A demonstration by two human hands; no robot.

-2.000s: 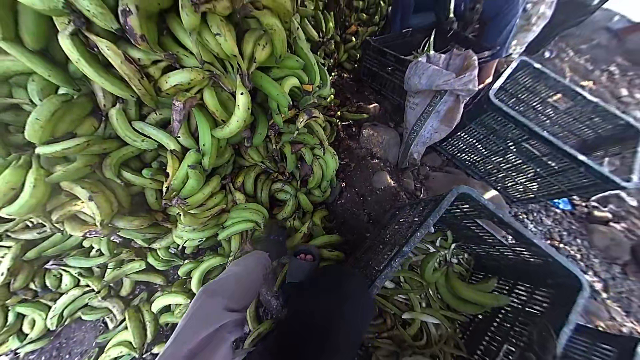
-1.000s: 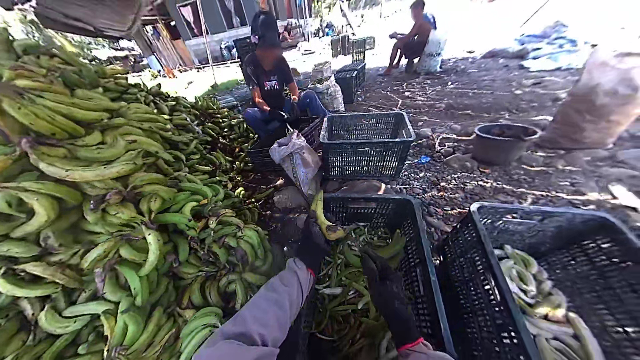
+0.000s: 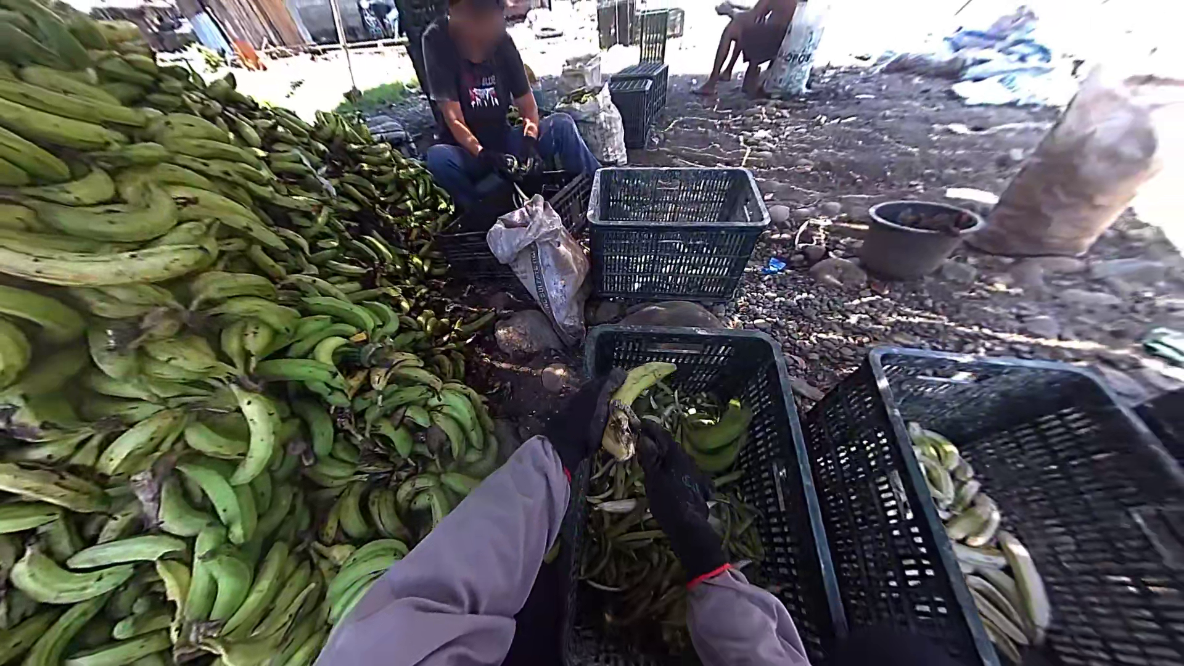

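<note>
Gloved in black, my left hand [image 3: 585, 421] holds a green plantain [image 3: 638, 381] above a dark plastic crate [image 3: 800, 490]. My right hand [image 3: 673, 476], in the same kind of glove, has its fingers at the plantain's dark, ragged lower end; whether it holds a tool cannot be seen. Below both hands, plantain peels [image 3: 638, 555] fill much of the crate, with a few unpeeled green plantains [image 3: 717, 435] on top. Peeled plantains [image 3: 980, 527] lie in the crate [image 3: 1091, 481] to the right. A large heap of green plantains [image 3: 231, 398] rises at the left.
A person [image 3: 490, 102] sits beyond the heap, hands over a dark crate. Nearer are an upright crate [image 3: 675, 222] and a whitish sack [image 3: 541, 259]. A round tub [image 3: 916, 240] and a tall sack [image 3: 1078, 166] stand on stony ground at the right. Another person [image 3: 749, 42] is partly visible behind.
The view has swung up from the heap and crate. Since one second ago, my right hand has come from the crate's right side to the plantain in my left hand.
</note>
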